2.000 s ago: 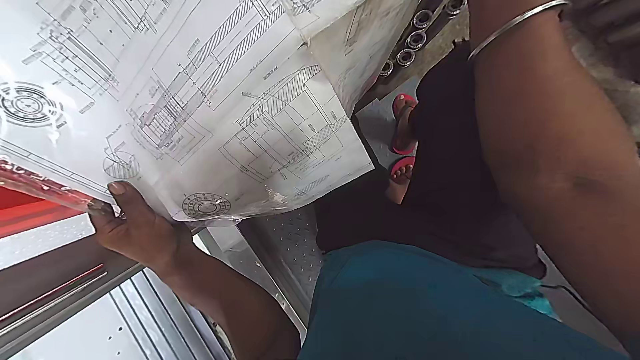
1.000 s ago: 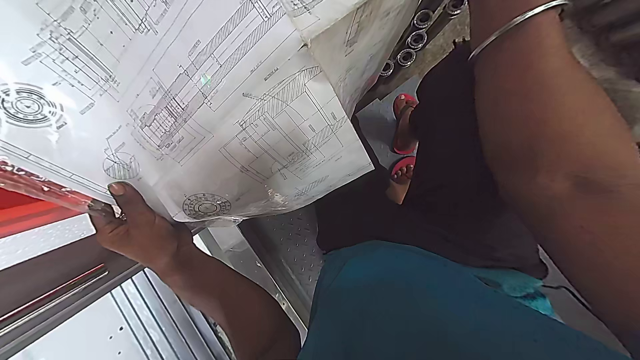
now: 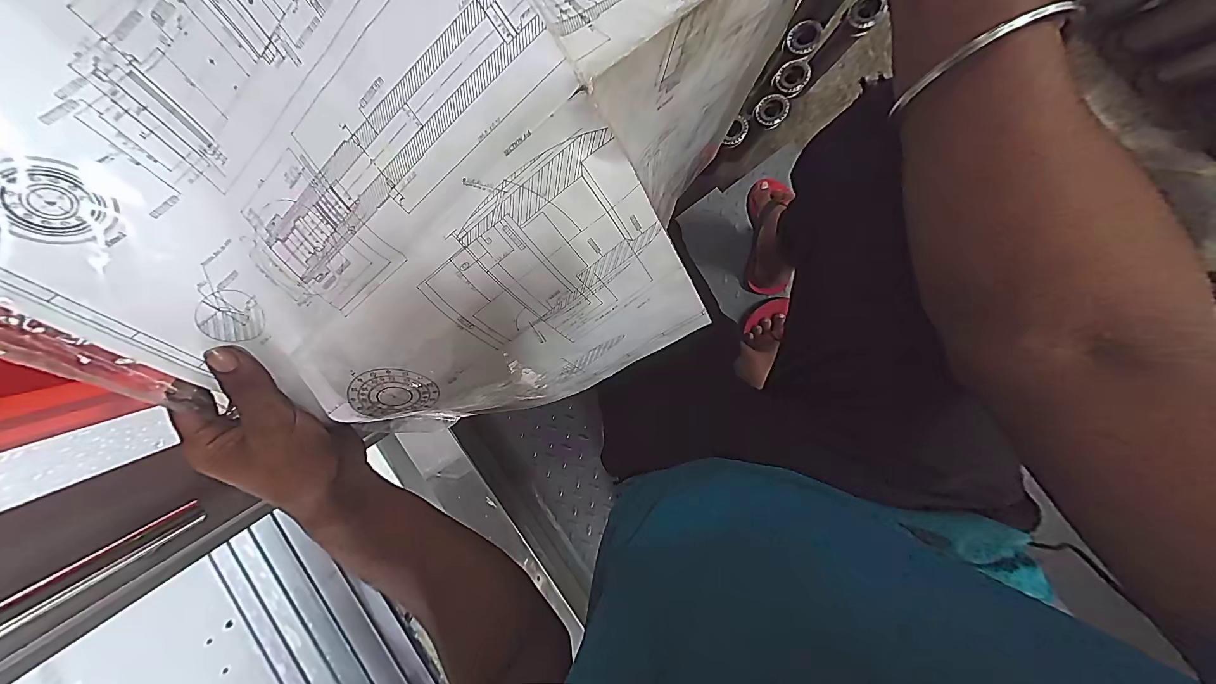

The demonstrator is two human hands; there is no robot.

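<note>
A large technical drawing sheet (image 3: 380, 190) in a clear plastic sleeve fills the upper left of the head view. It shows section views and round flange-like figures, and a crease runs down its right part. My left hand (image 3: 256, 427) grips the sheet's lower left edge, thumb on top and fingers mostly hidden behind. My right forearm, with a metal bangle (image 3: 983, 52) at the wrist, reaches up past the top edge on the right; the hand itself is out of view.
Several metal tubular parts with ringed ends (image 3: 791, 76) lie beyond the sheet at upper right. A metal frame rail (image 3: 104, 560) and a red surface (image 3: 57, 399) are at left. Below is a tread-plate floor (image 3: 560, 465). My feet in red sandals (image 3: 765, 318) show near the centre right.
</note>
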